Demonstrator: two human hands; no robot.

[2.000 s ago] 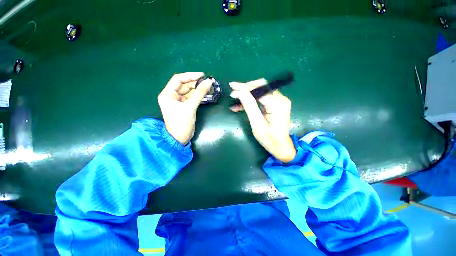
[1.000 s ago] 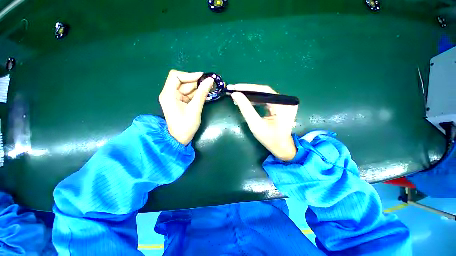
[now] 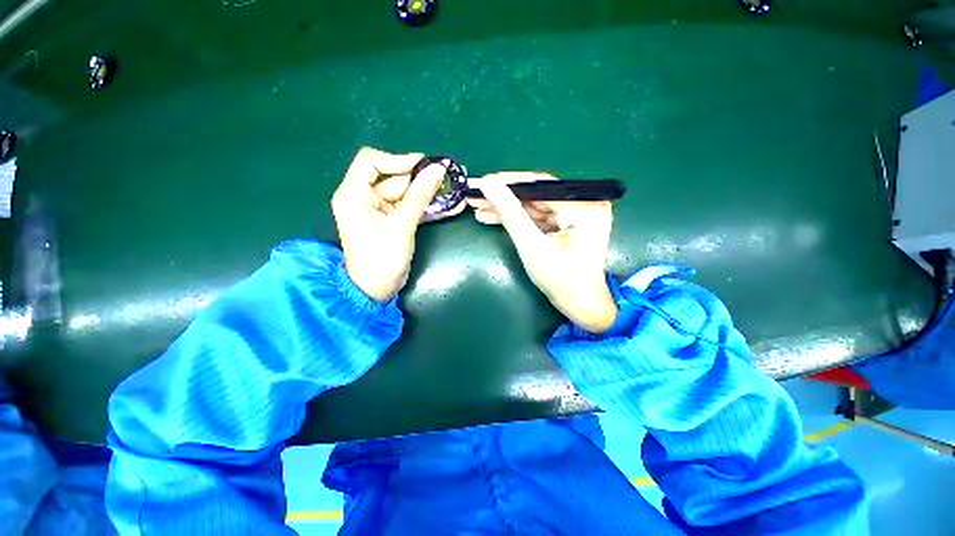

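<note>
A round black unit (image 3: pixel 452 186) with pale dots around its rim is pinched between the thumb and fingers of my left hand (image 3: pixel 379 225), above the green surface. My right hand (image 3: pixel 560 246) grips a slim flat black tool (image 3: pixel 576 190), likely tweezers. The tool lies nearly level, with its tip end at the right rim of the unit. The exact contact point is hidden by my fingertips and too small to tell.
Black units with yellowish centres stand along the far side of the green surface (image 3: pixel 262 157), at far left (image 3: pixel 100 71), centre (image 3: pixel 417 9) and right (image 3: pixel 756 5). A pale grey box (image 3: pixel 927 178) is at the right edge. A blue sleeve (image 3: pixel 26 471) shows at lower left.
The tool has swung from a slant to nearly level, and its tip end has come to the unit's rim. The units at the far side have shifted left in view.
</note>
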